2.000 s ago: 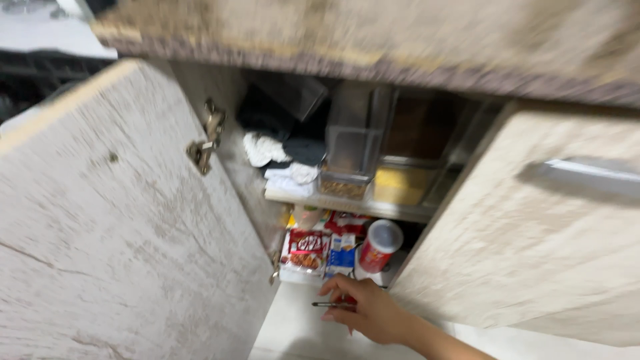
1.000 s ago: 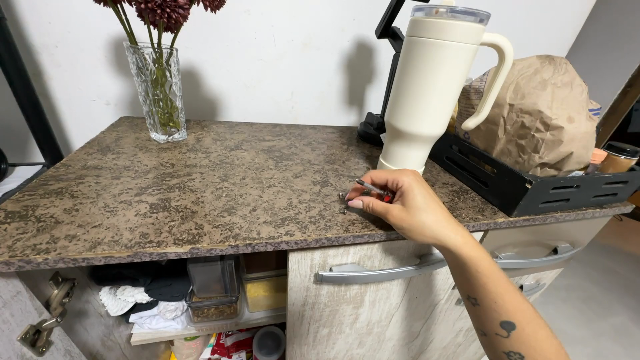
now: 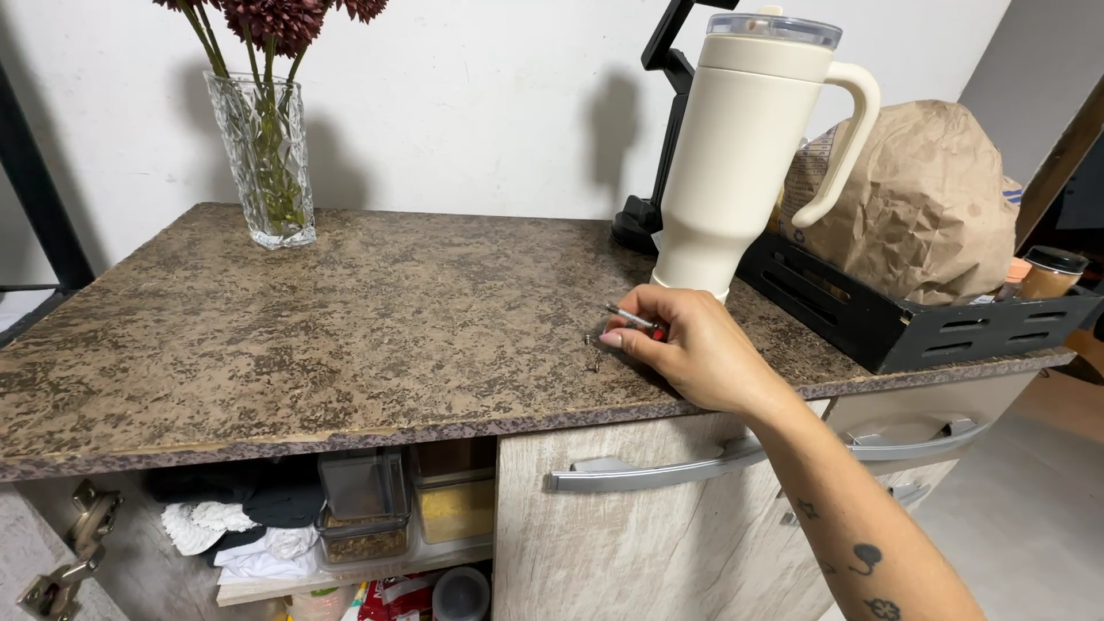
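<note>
Between its thumb and fingers, my right hand [image 3: 681, 345] holds a small screwdriver [image 3: 634, 318] with a metal shaft and a bit of red at the handle. The hand rests at the front part of the stone-patterned countertop [image 3: 345, 328], just in front of a cream tumbler [image 3: 742, 155] with a handle and clear lid. A few small metal screws [image 3: 593, 366] lie on the countertop just left of my fingertips. My left hand is out of view.
A glass vase [image 3: 274, 164] with dark red flowers stands at the back left. Behind the tumbler is a black stand [image 3: 638, 220]. A black crate [image 3: 888, 332] holds a brown paper bag [image 3: 914, 198] and jars. Below, an open cabinet holds food containers [image 3: 362, 535] and cloths [image 3: 267, 552].
My right hand has risen from in front of the open cabinet to the countertop, still holding the thin tool. The view has tilted up from the cabinet. Over the last second the hand has barely moved.
</note>
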